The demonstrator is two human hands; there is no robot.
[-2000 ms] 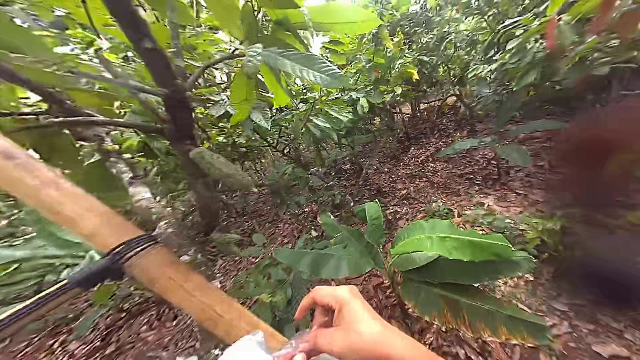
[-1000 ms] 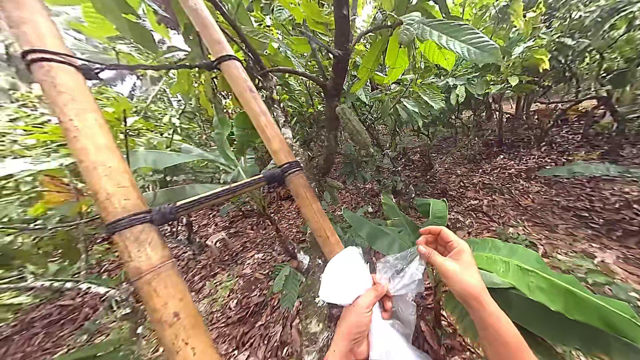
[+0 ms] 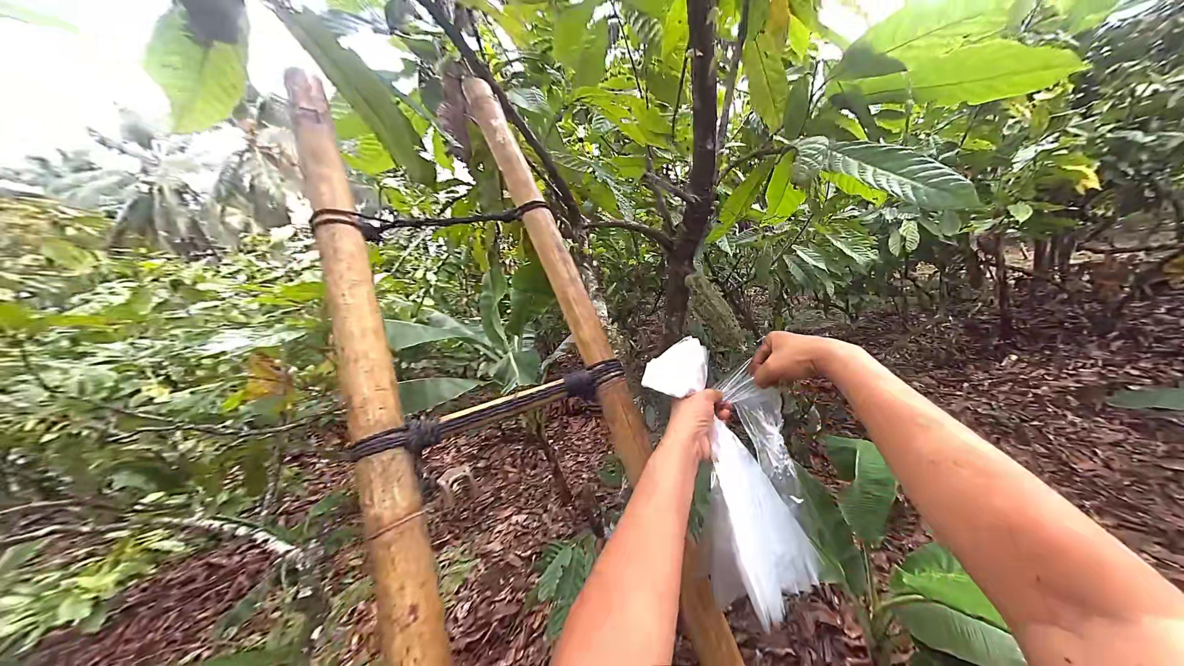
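My left hand (image 3: pixel 696 418) grips a bunched stack of white and clear plastic bags (image 3: pixel 754 527) near its top. A folded white end sticks up above the fist, and the rest hangs below. My right hand (image 3: pixel 784 359), up and to the right, pinches a clear plastic film (image 3: pixel 760 407) that stretches between the two hands. Just left of them leans a bamboo pole (image 3: pixel 615 407), joined to a second bamboo pole (image 3: pixel 370 370) by a rung (image 3: pixel 504 407) lashed with black cord. A thinner black tie (image 3: pixel 444 220) links the poles higher up.
A dark tree trunk (image 3: pixel 696 185) with a greenish pod (image 3: pixel 714 310) stands behind the hands. Broad-leaved young plants (image 3: pixel 953 592) grow at lower right. Dry leaf litter (image 3: pixel 1045 416) covers the ground. Branches and large leaves hang overhead.
My right hand has moved up from the bags, with clear film now drawn taut from it. The view has swung left since two seconds ago, bringing both poles into sight.
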